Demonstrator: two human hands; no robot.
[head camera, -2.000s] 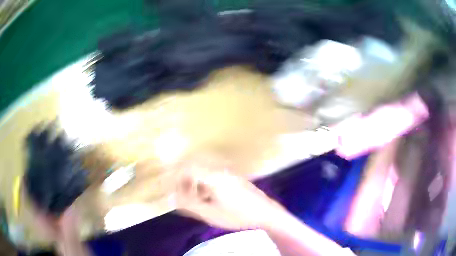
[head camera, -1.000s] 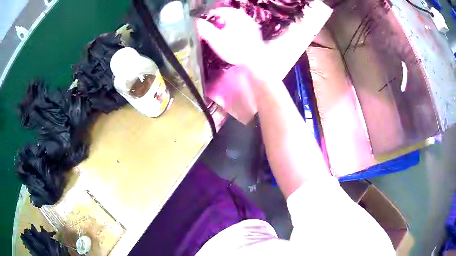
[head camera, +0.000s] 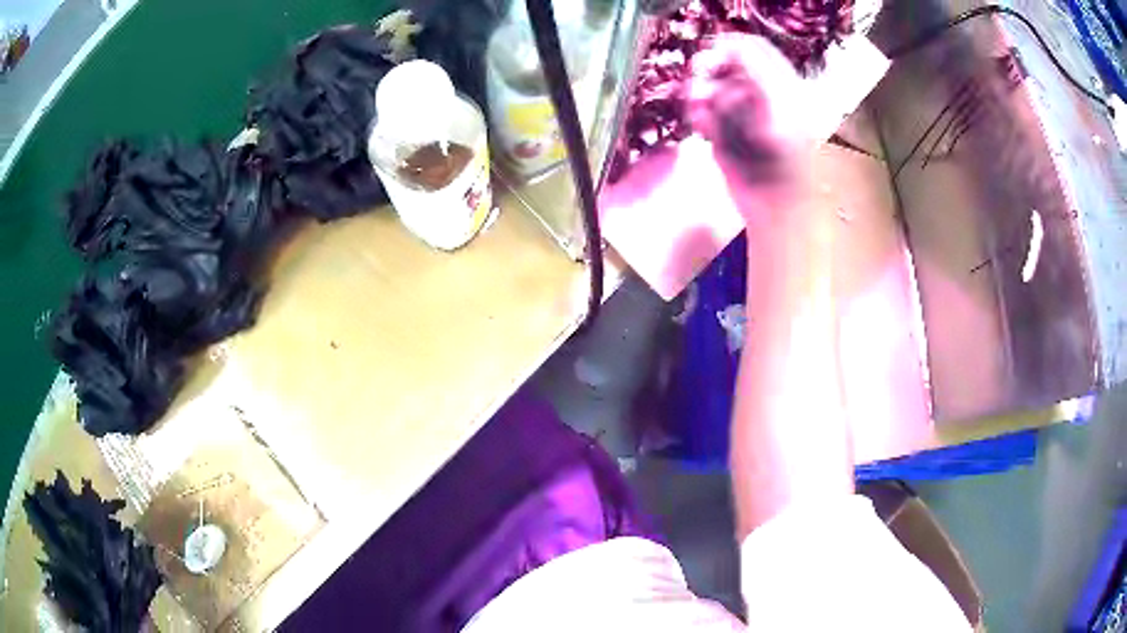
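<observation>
My right hand (head camera: 751, 114), blurred, is over the pink-lit loose ruffled pieces (head camera: 655, 87) at the top. A dark patch shows at its fingers; whether they grip a piece cannot be told. My left hand is not in view. A black ruffled piece (head camera: 89, 550) is at the lower left edge, beside a small white glue dish (head camera: 205, 548) with a thin stick in it. Black clusters (head camera: 161, 210) sit in a row along the belt edge.
A clear bottle with a white cap (head camera: 433, 161) stands on the tan board (head camera: 371, 334). A second bottle (head camera: 531, 105) is behind a black cable (head camera: 575, 148). A white sheet (head camera: 680, 235) lies under the pieces. An open cardboard box (head camera: 976, 247) is at right, green belt (head camera: 62, 173) at left.
The view has shifted, so the board and bottles sit further right. My right hand remains over the loose pieces; its fingers now point down among them, with a dark patch there.
</observation>
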